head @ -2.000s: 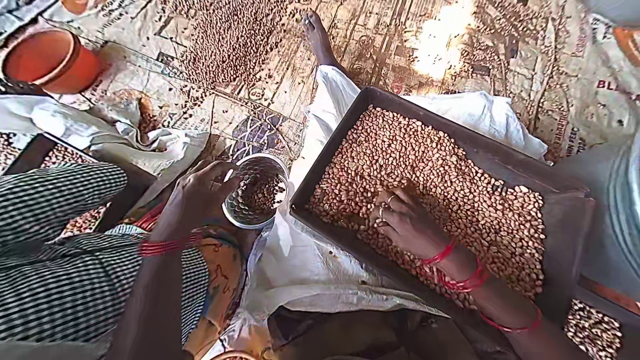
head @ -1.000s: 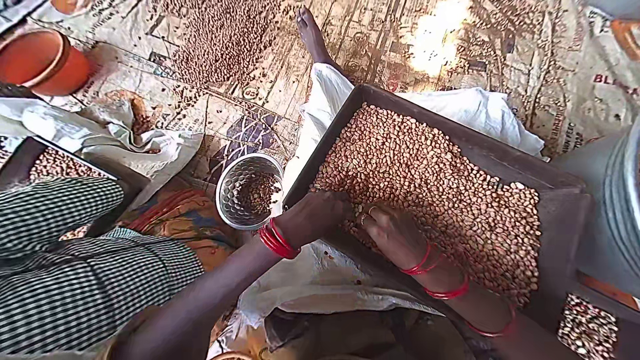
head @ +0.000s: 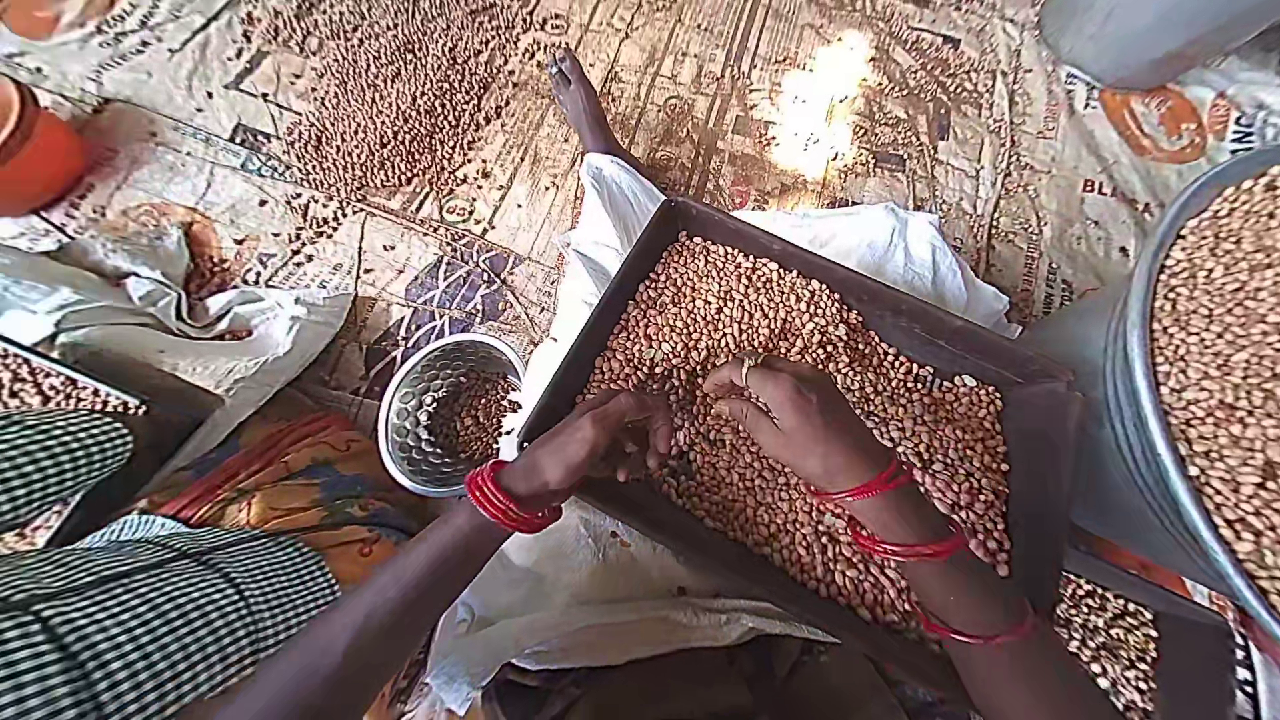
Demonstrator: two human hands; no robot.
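Observation:
A dark rectangular tray (head: 930, 345) full of shelled peanuts (head: 770, 300) lies across the lap on white cloth. My left hand (head: 610, 435) is over the tray's near left side, fingers curled down at the peanuts; whether it holds any is hidden. Close to its right, my right hand (head: 785, 410), with a ring, touches the peanuts with bent fingers; its grip contents cannot be made out. Red bangles circle both wrists. Left of the tray stands a dimpled metal bowl (head: 400, 395) with some darker peanuts or bits inside.
A large metal tub (head: 1145, 330) of peanuts stands at the right, above a second dark tray (head: 1190, 640). Peanuts (head: 400, 110) lie heaped on the printed sacking floor. An orange pot (head: 45, 160) is at far left. A co-worker's checked garment (head: 160, 620) and another tray are at lower left.
My left hand has moved from over the metal bowl to the tray, beside my right hand. The view has shifted so that more of the metal tub shows.

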